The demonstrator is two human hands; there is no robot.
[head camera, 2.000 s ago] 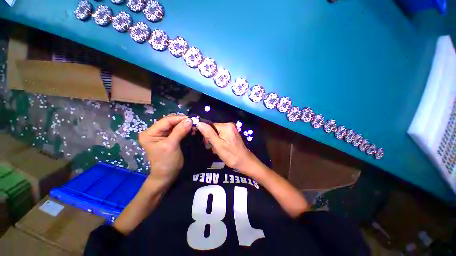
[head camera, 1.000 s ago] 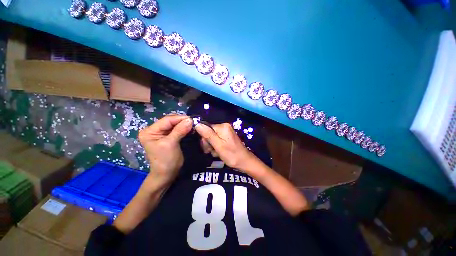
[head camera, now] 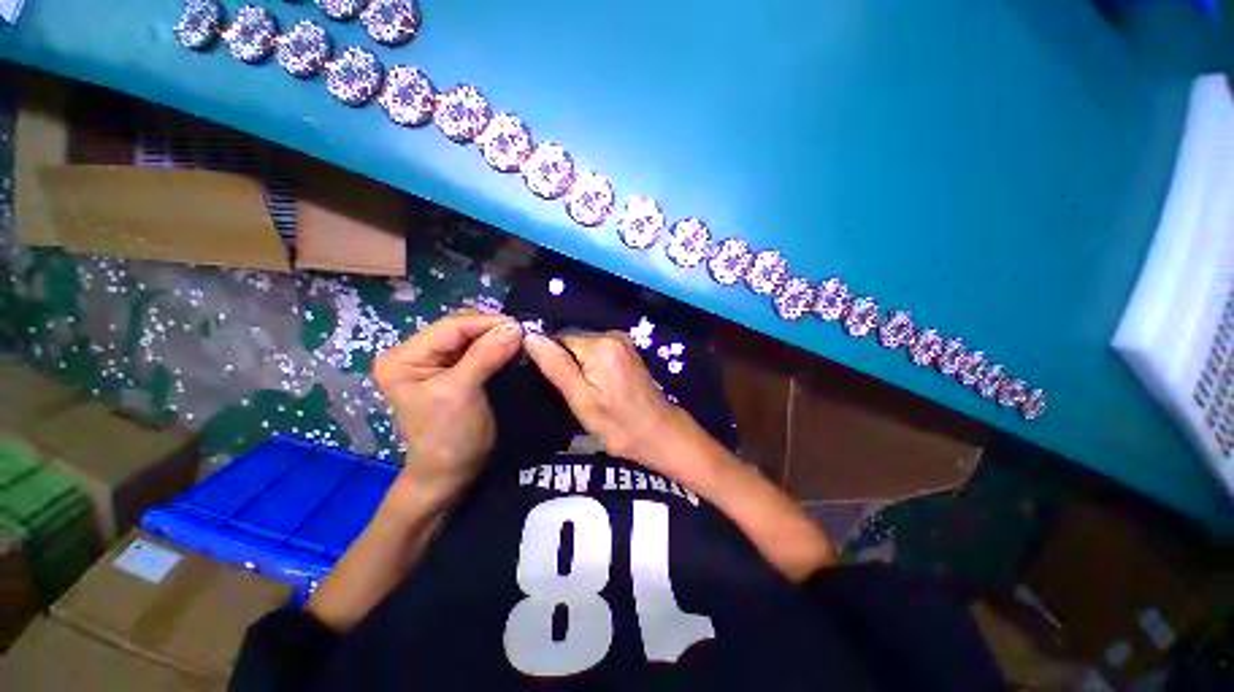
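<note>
My left hand [head camera: 447,392] and my right hand [head camera: 605,392] meet over my lap, with thumbs and forefingers pinched together. Between the fingertips is a small part [head camera: 531,329] with a whitish face; the fingers cover most of it. A slim dark edge shows at my right fingers, too small to name surely. Several tiny white pieces [head camera: 643,331] lie on the dark cloth beyond my hands. Round silver-and-dark parts [head camera: 506,141] stand in a long row along the near edge of the teal bench [head camera: 812,135], with more behind at the top left.
A white slab with small dark slots [head camera: 1177,270] is at the right of the bench. An open cardboard box [head camera: 163,216] and a blue crate [head camera: 271,503] are on the left, with more boxes [head camera: 163,608] below. White scraps litter the green floor. Another cardboard box [head camera: 866,439] is under the bench.
My hands stay in nearly the same place; the small part between the fingertips shows less than before. The row of parts has shifted slightly in view towards the upper left.
</note>
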